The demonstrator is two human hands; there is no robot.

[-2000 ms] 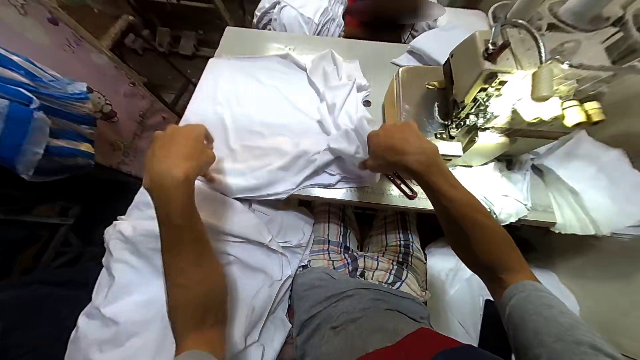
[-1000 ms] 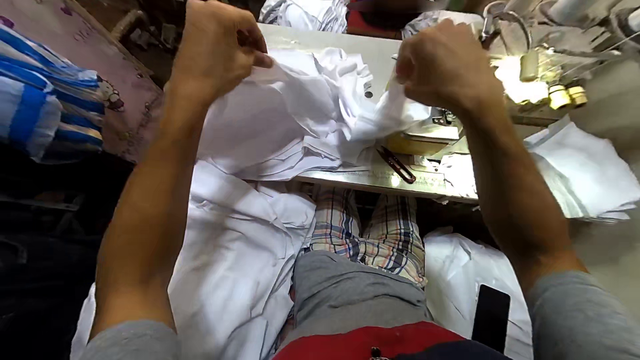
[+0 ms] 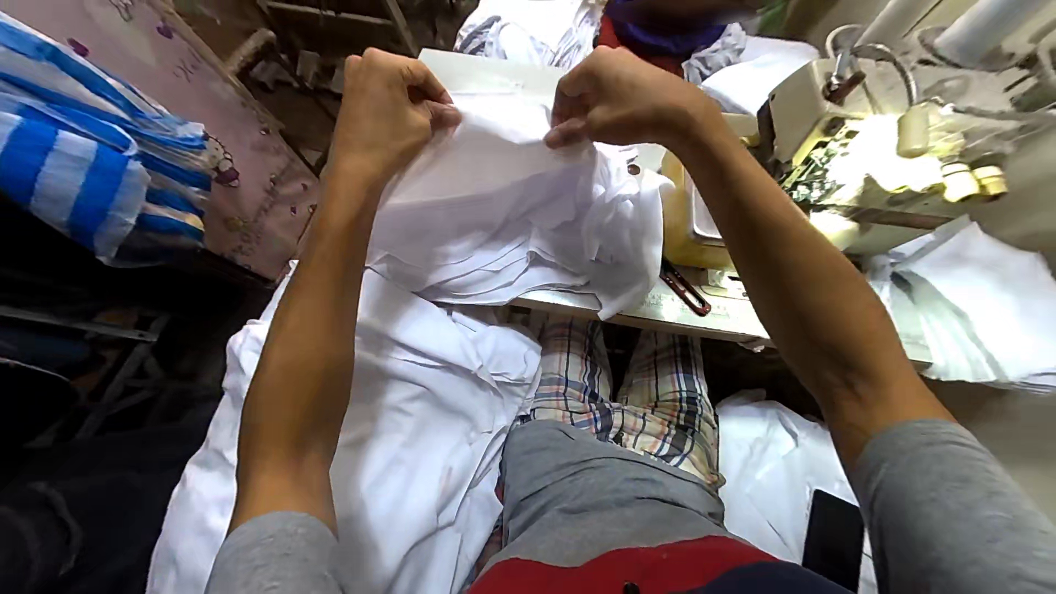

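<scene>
Between my two raised hands a white fabric piece (image 3: pixel 507 165) is stretched, lifted over the white cloths (image 3: pixel 495 268) stacked on the sewing table. My left hand (image 3: pixel 396 107) pinches its upper left edge between thumb and fingers. At the upper right edge, my right hand (image 3: pixel 610 103) pinches the same piece. Crumpled white cloth (image 3: pixel 627 223) hangs over the table's front edge below my right hand. Right of it lies a dark red-handled tool (image 3: pixel 685 289), perhaps thread snips.
An industrial sewing machine (image 3: pixel 825 148) stands at the right, its lamp lit. White fabric pieces (image 3: pixel 982 305) lie beyond it. More white cloth (image 3: pixel 412 429) drapes beside my left leg. A black phone (image 3: pixel 833 540) rests at lower right. A blue-striped bag (image 3: pixel 74 173) is at far left.
My right hand has moved left, toward my left hand. Two seconds ago both hands were low at the cloth stack; now they hold a piece up above it.
</scene>
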